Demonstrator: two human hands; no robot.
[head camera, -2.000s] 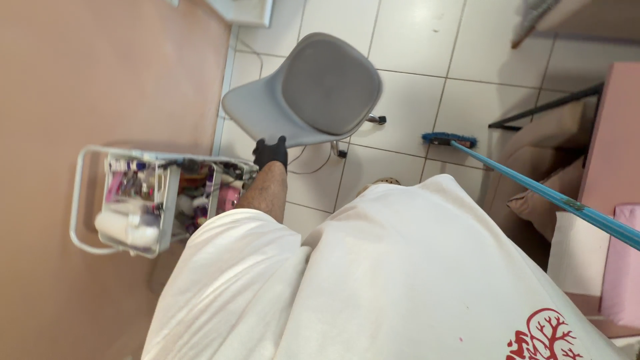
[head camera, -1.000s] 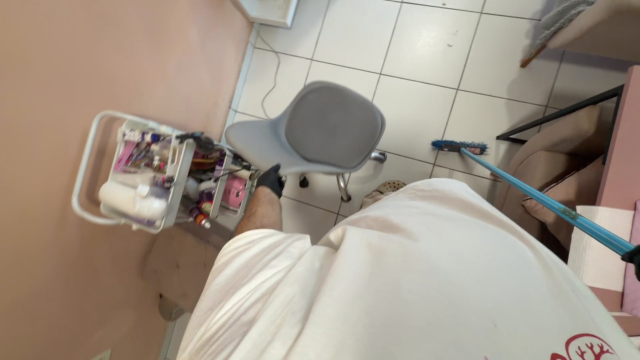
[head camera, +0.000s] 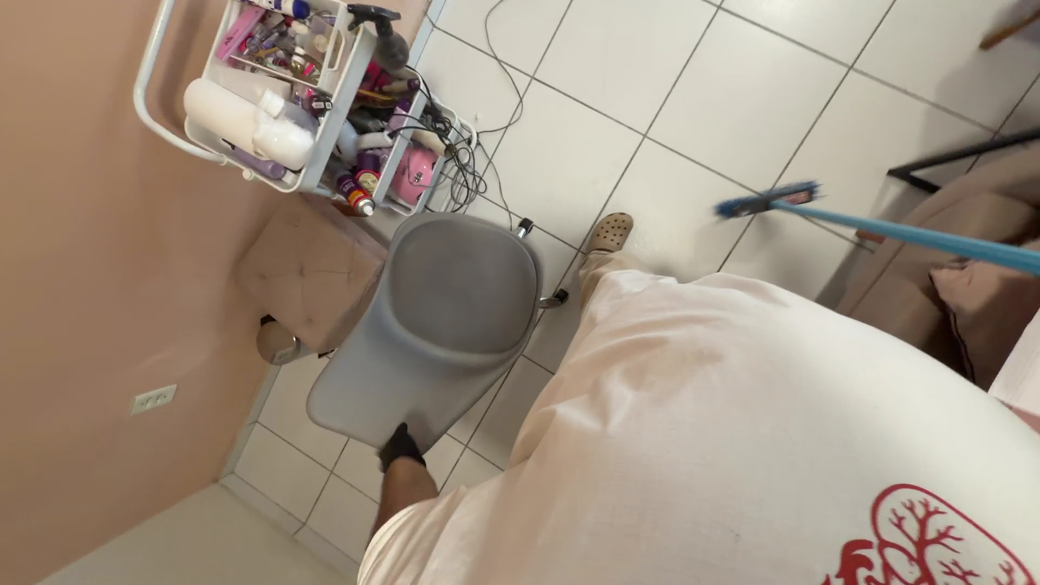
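Observation:
A grey swivel chair with a padded seat stands at the centre left. On the edge of its backrest is my left hand in a black glove, the thumb over the near face and the other fingers hidden behind the shell. From the right edge reaches the light blue handle of a broom, whose blue-bristled head rests on the tiled floor. My right hand is outside the picture, so its hold cannot be seen. My foot in a tan clog shows between chair and broom.
A white trolley packed with bottles and a spray bottle stands by the wall, cables hanging from it. Beside it are a tufted beige ottoman and a small round bin. At the right are a brown armchair and a black metal leg.
My left hand and the grey chair have moved away from the trolley's far side, past it toward the ottoman. The view has shifted, and my right hand, seen at the edge a second ago, is out of view.

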